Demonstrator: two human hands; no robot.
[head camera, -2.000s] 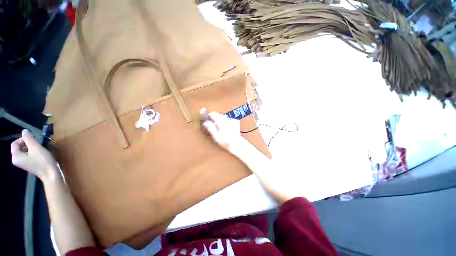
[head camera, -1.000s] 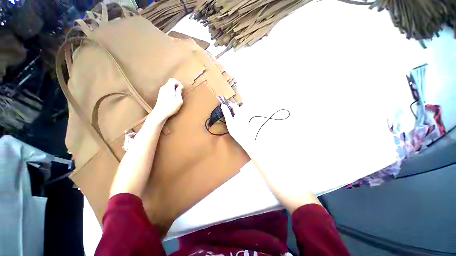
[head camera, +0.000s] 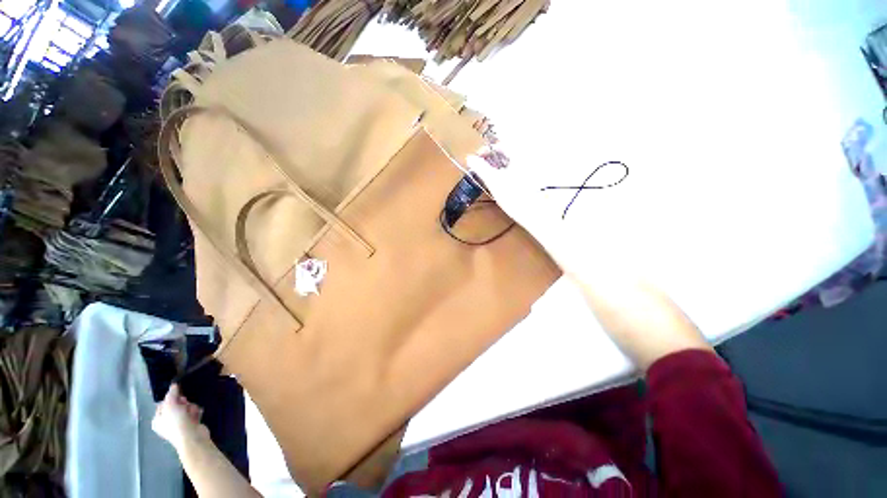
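A tan bag panel (head camera: 428, 302) lies on top of a pile on the white table, with a narrow handle (head camera: 263, 277) stitched at its hem. A crumpled whitish piece (head camera: 310, 276) sits between the handle ends. A black label (head camera: 463, 199) shows at the panel's right side, with a looped black cord (head camera: 477, 241) over it. My right hand (head camera: 520, 209) is washed out against the table at the panel's right edge; what it holds cannot be told. My left hand (head camera: 180, 418) is off the panel's lower left, fingers drawn together, beside a thin dark line; its grip is unclear.
Brown strap bundles (head camera: 477, 24) lie at the table's back. Another black cord loop (head camera: 593, 185) lies on the white table (head camera: 720, 146). Crumpled plastic scraps (head camera: 851, 277) line its right edge. A grey cloth-like piece (head camera: 112, 399) and brown heaps (head camera: 34, 409) stand at left.
My left hand has moved from the panel's hem to beyond its lower left edge, uncovering the whitish piece. My right hand stays near the panel's right edge. The view has shifted.
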